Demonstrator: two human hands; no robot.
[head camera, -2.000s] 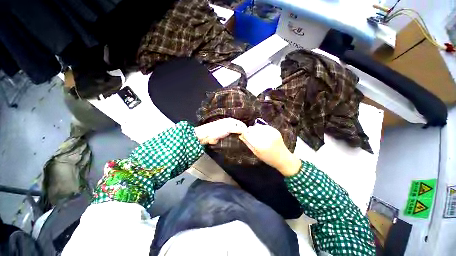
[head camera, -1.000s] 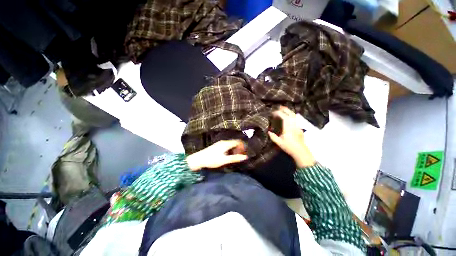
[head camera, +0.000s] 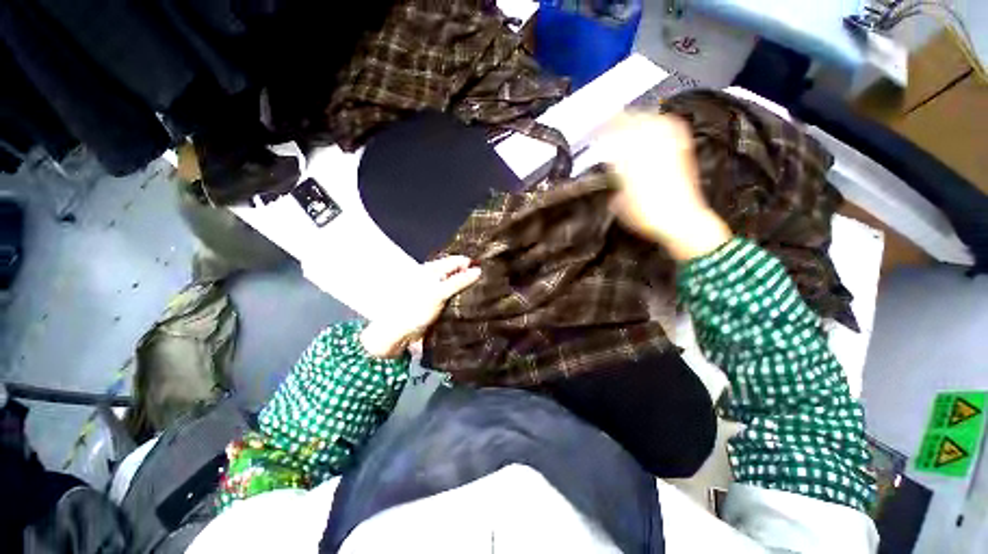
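Note:
The brown plaid garment (head camera: 542, 298) lies over the black padded board (head camera: 428, 179), whose rounded ends show at the upper left and lower right. Part of the garment is heaped to the right on the white table. My left hand (head camera: 423, 303) pinches the garment's left edge between thumb and fingers. My right hand (head camera: 655, 179) is blurred over the garment's upper part, by the raised cloth; its fingertips are unclear and I cannot tell if it grips.
More brown plaid cloth (head camera: 433, 70) is heaped at the far side. A blue bin (head camera: 585, 41) stands behind. A small black device (head camera: 316, 201) lies on the white table's left (head camera: 347, 260). A second black padded board (head camera: 899, 162) is at the right. Dark garments (head camera: 98, 76) hang upper left.
My right hand has moved up and away over the garment. My left hand has moved to the garment's left edge. The cloth near me is now spread flatter, and its opening no longer shows.

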